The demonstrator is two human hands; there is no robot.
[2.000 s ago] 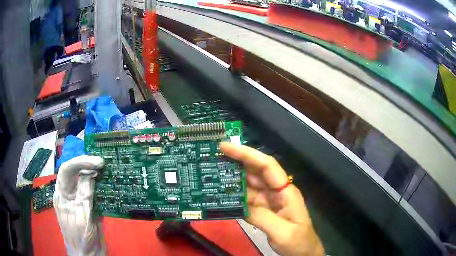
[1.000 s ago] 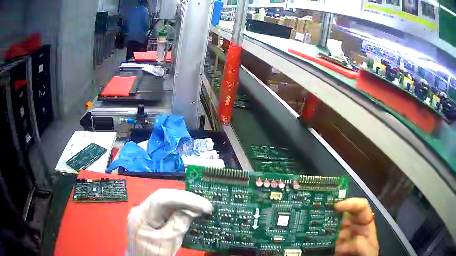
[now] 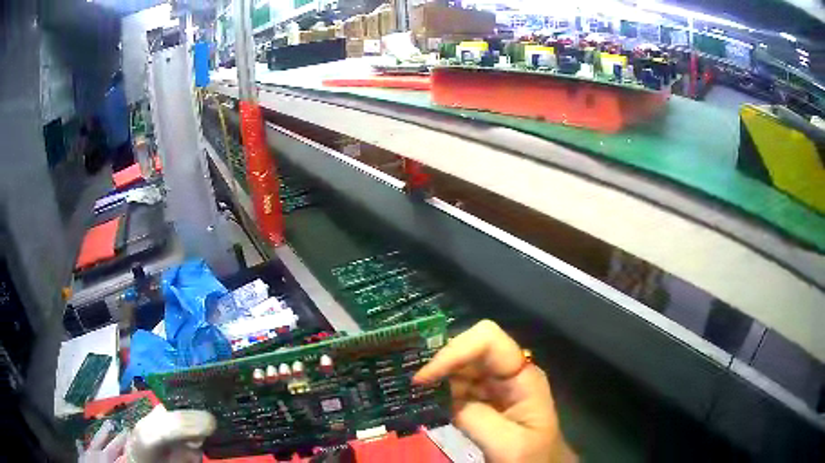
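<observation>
A green circuit board [image 3: 271, 407] is held up above the red mat, component side towards me, with its pin rows and red parts along the top edge. It is tilted, its right end higher. My left hand [image 3: 172, 434], in a white glove, grips its lower left end and is partly cut off by the bottom edge. My right hand [image 3: 497, 393], bare with a ring, holds its right end, with fingertips on the face. A black object [image 3: 333, 454] shows partly below the board; most of it is hidden.
Another board [image 3: 122, 416] lies on the red mat [image 3: 407, 449] at the left. A board on a white sheet [image 3: 68, 362] is beyond. A crumpled blue bag [image 3: 190, 307] lies in a black tray. Boards [image 3: 375, 280] lie on the conveyor belt. A green-topped shelf [image 3: 706, 145] runs along the right.
The view has swung right and the held board appears further left. The board is tilted back more than a second ago, so its face shows foreshortened. Both hands still hold it.
</observation>
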